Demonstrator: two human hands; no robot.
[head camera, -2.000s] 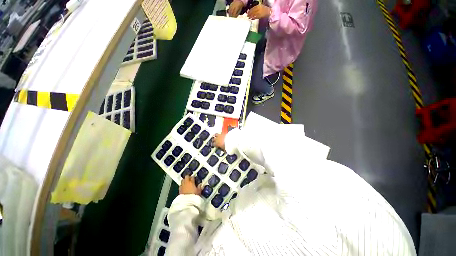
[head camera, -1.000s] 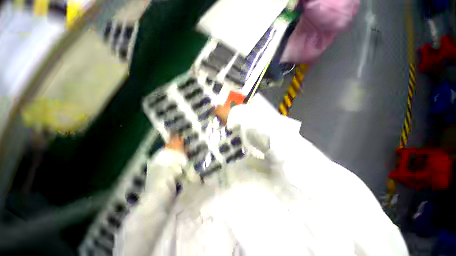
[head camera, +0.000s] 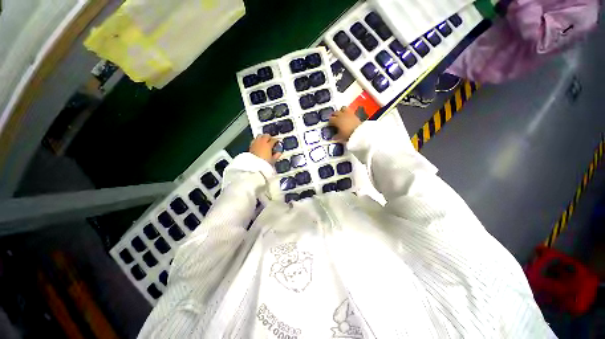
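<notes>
A white parts tray (head camera: 290, 99) with dark glossy parts in paired rows lies in front of me, its near edge against my smock. Some parts flash white under the light. My left hand (head camera: 265, 148) rests at the tray's left edge, fingers on the rim beside the parts. My right hand (head camera: 345, 124) is at the tray's right edge, fingertips over a part there. Whether either hand grips the tray or a part is hard to tell, as the fingertips and undersides are partly hidden.
A filled tray (head camera: 146, 230) lies at lower left, another filled tray (head camera: 401, 74) at upper right under a white sheet (head camera: 424, 14). An orange-red patch (head camera: 365, 104) is beside my right hand. A yellowish sheet (head camera: 162, 40) hangs upper left. A person's pink sleeve (head camera: 531, 46) is at upper right.
The view has turned and sharpened. The tray now points more straight away from me, and more of the lower-left tray shows. Both hands remain at the tray's edges.
</notes>
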